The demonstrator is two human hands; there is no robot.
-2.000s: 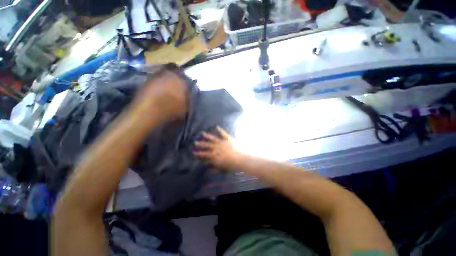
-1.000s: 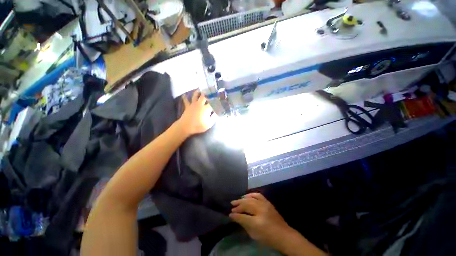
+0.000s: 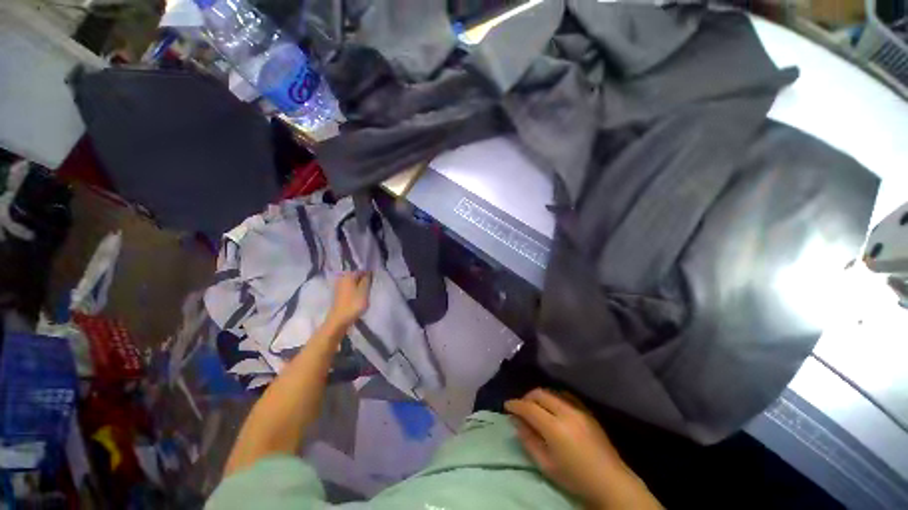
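Note:
The light grey pieces with dark strips (image 3: 289, 264) lie heaped on a lower surface at left. My left hand (image 3: 350, 297) is on this heap, its fingers at the cloth near a dark strip; whether it grips a piece is not clear. My right hand (image 3: 563, 438) is near my lap at the bottom centre, fingers loosely bent, with no cloth seen in it. The dark grey garment (image 3: 657, 239) lies bunched over the machine table (image 3: 498, 231) and hangs over its front edge. Lamp glare covers its right part.
A plastic bottle (image 3: 284, 80) lies at the upper left. A dark grey cloth (image 3: 179, 144) lies left of it. Red and blue packages (image 3: 40, 383) are at the far left. Part of the sewing machine (image 3: 889, 244) shows at the right edge. The ruler-marked table edge runs diagonally.
The view has swung left and down. My left hand has left the dark cloth by the needle and is now at the light grey heap. My right hand stays near the lap.

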